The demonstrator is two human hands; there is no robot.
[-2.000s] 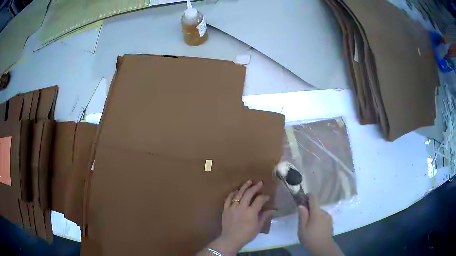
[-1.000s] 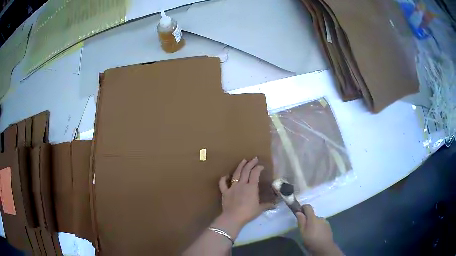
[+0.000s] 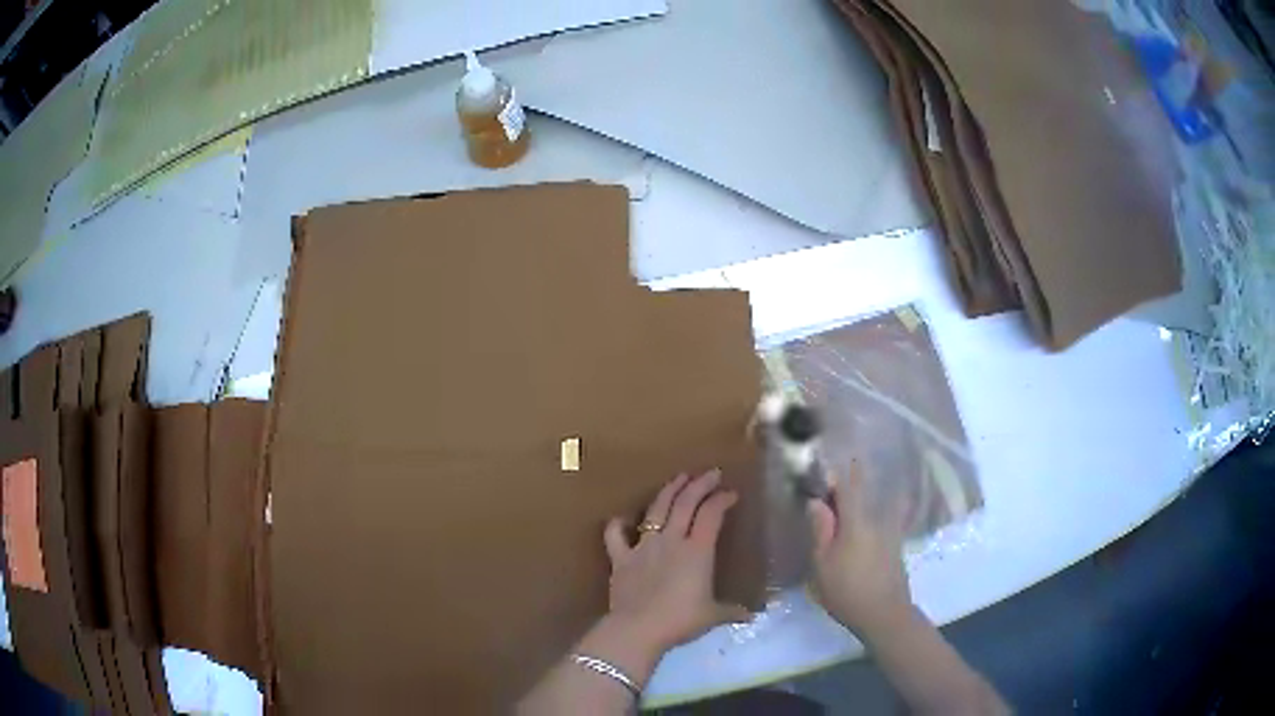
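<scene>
A large brown bag panel (image 3: pixel 462 336) with a stepped notch lies flat in front of me, a small cream label (image 3: pixel 569 455) near its middle. My left hand (image 3: pixel 668 553) rests on the panel's lower right part, fingers spread. My right hand (image 3: pixel 856 546) holds a hammer (image 3: pixel 794 431) by its handle, its head slightly blurred at the panel's right edge. The pounding slab (image 3: pixel 895 406) under clear plastic lies right of the panel, partly behind the hammer and right hand.
Thick waiting panels (image 3: pixel 1063 168) stand at upper right beside pale strips (image 3: pixel 1230 280). A glue bottle (image 3: pixel 492 119) stands behind the panel. Placed panels (image 3: pixel 112 504) with an orange slip (image 3: pixel 23 525) lie at left. Yellow-green sheets (image 3: pixel 224 84) lie at the far left.
The hammer and my right hand have moved up along the panel's right edge since a second ago. My left hand stays flat on the panel. The view has shifted slightly.
</scene>
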